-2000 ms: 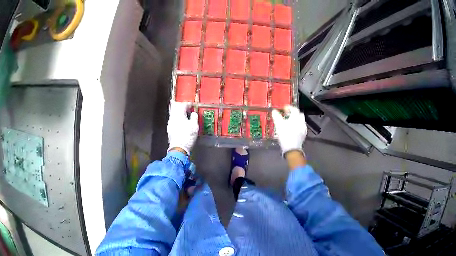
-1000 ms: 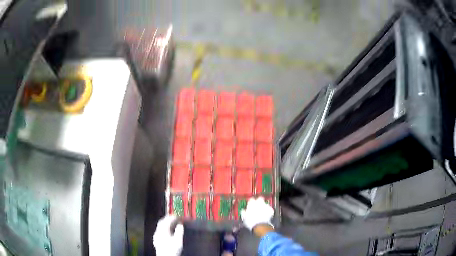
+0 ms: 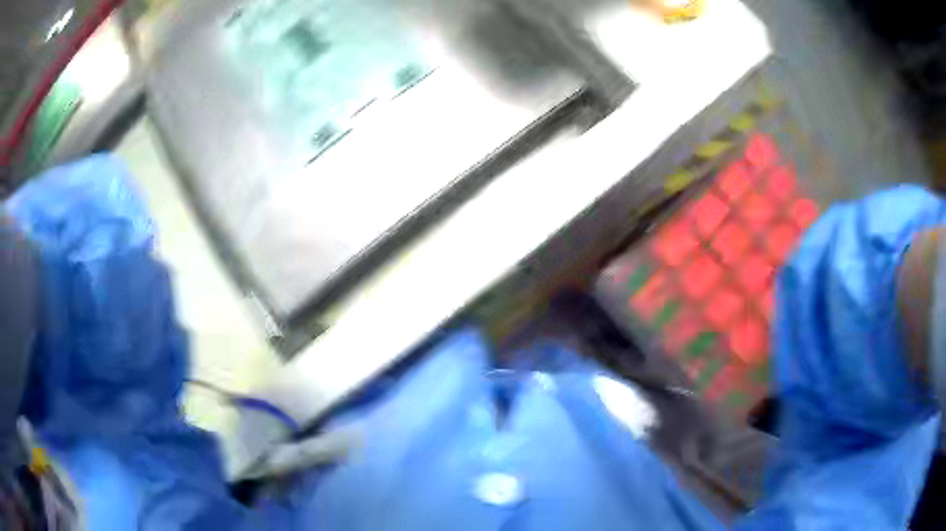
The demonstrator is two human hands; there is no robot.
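Observation:
The frame is blurred. My blue left sleeve shows at the left edge and my blue right sleeve at the right edge, with a strip of bare wrist. Neither hand shows; both are cut off by the picture's edges. A pale green fixture base (image 3: pixel 296 57) lies on the grey metal machine table (image 3: pixel 332 218) at the upper left. A blister tray (image 3: pixel 726 244) with red pockets sits low at the right, partly covered by my right sleeve. Green boards show in its pockets along the lower left side.
The machine's white front edge (image 3: pixel 498 254) runs diagonally between the table and the tray. Yellow-black floor tape (image 3: pixel 716 150) lies beyond the tray. A red-edged guard (image 3: pixel 57 78) curves at the upper left. A blue cable (image 3: pixel 265 408) hangs near the lower left.
The view has swung left to the machine table, so the tray now shows at the right. My hands have left the tray and gone out of the picture.

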